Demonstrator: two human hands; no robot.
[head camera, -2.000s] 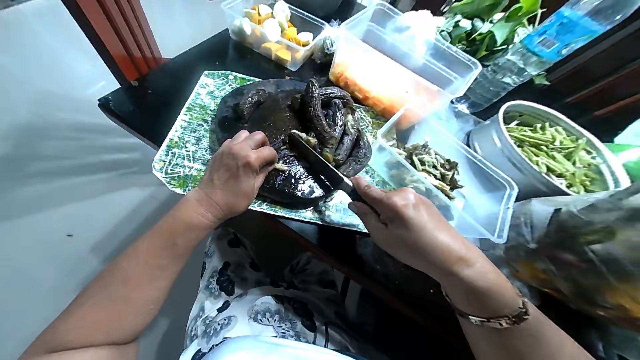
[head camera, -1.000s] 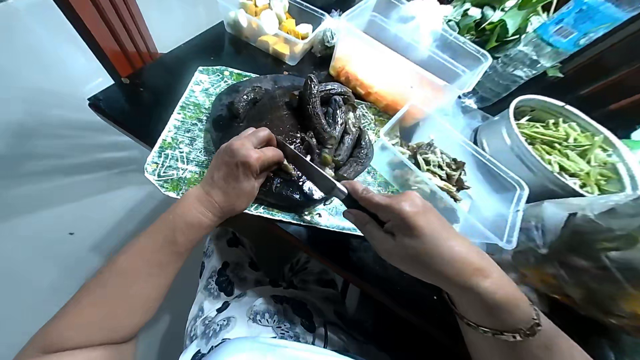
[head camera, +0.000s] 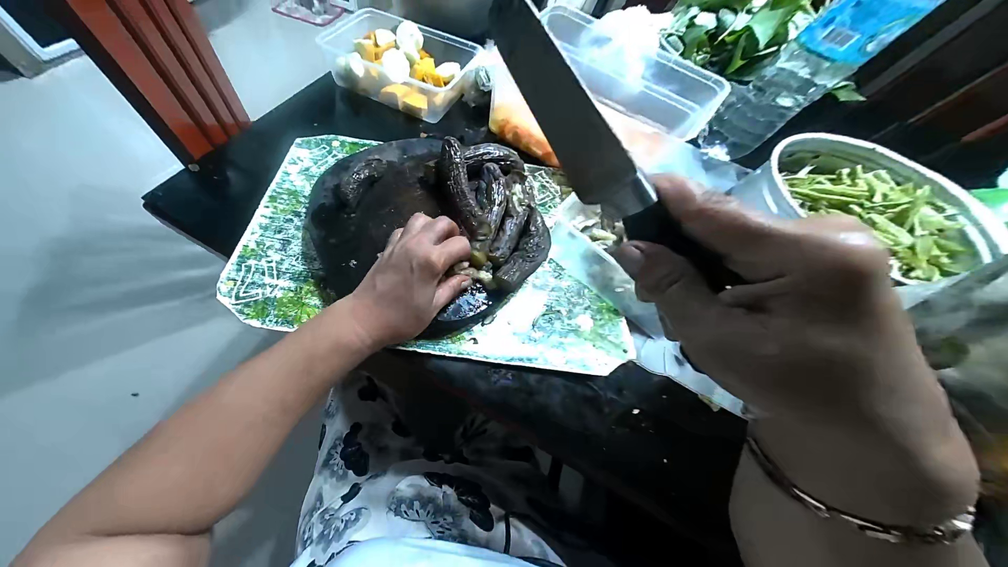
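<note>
My right hand (head camera: 756, 291) grips the black handle of a kitchen knife (head camera: 563, 110), its broad blade raised and pointing up and to the left. My left hand (head camera: 421, 272) rests on a dark round board (head camera: 386, 197), fingers curled over a small pale piece of food at their tips; what lies under them is hidden. Right beside those fingers, several dark, wrinkled, long pieces of food (head camera: 496, 201) lie heaped on the board's right side. A smaller dark piece (head camera: 362, 179) lies at its upper left. The board stands on a green and white patterned sheet (head camera: 268, 260).
Behind the board is a clear plastic box (head camera: 461, 59) of orange and white pieces. Another plastic box (head camera: 693, 90), a water bottle (head camera: 787, 87) and leafy greens (head camera: 748, 27) stand at the back right. A pot (head camera: 776, 181) of cut green vegetables is at right, near a plastic bag (head camera: 969, 331).
My right hand has lifted the knife up off the food, where the blade lay beside my left fingers, and it is now nearer the camera. My left hand has stayed on the board.
</note>
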